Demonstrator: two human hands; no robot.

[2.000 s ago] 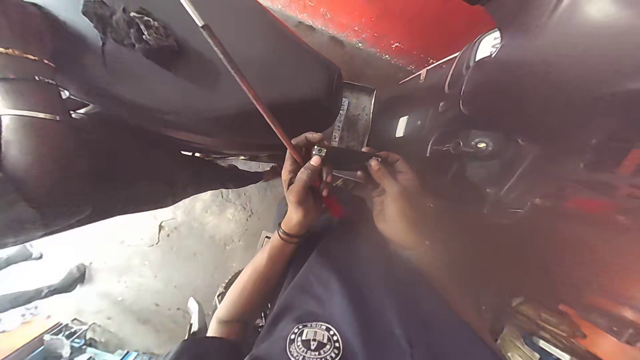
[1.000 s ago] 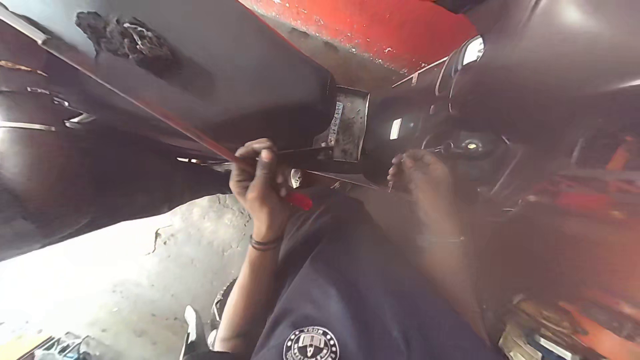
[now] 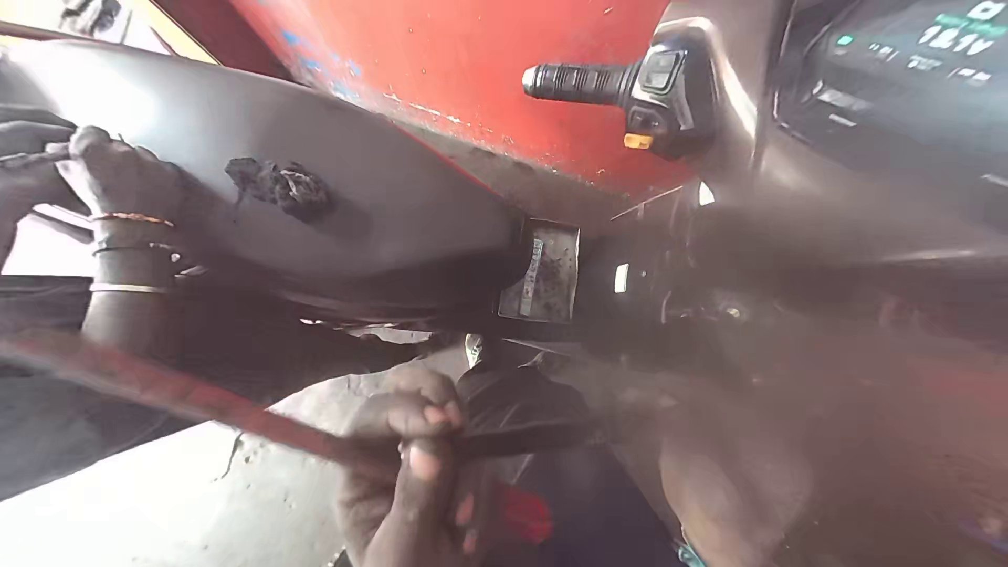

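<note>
My left hand [image 3: 417,465] is closed around a long red rod-like tool [image 3: 236,417] with a bright red end [image 3: 524,513] below the fingers. The same hand pinches a dark narrow strip [image 3: 528,439], which points to the right. At the lower right my right hand [image 3: 732,465] is blurred and hazy; its fingers cannot be made out. Above the hands lies the dark seat [image 3: 378,197] of a scooter, with a black crumpled rag [image 3: 279,187] on it. An open rectangular recess [image 3: 555,272] shows in front of the seat's narrow end.
A handlebar grip [image 3: 583,83] with switches and a lit display [image 3: 906,79] are at the upper right. A red painted surface [image 3: 472,71] stands behind the scooter. Another person's hand [image 3: 118,173], with bracelets, is at the left, by the seat. Pale floor [image 3: 260,488] shows below.
The view has shifted a lot, bringing the handlebar and display in. Two seconds ago both hands were together at the dark strip; now my right hand is apart from it, and my left hand keeps it.
</note>
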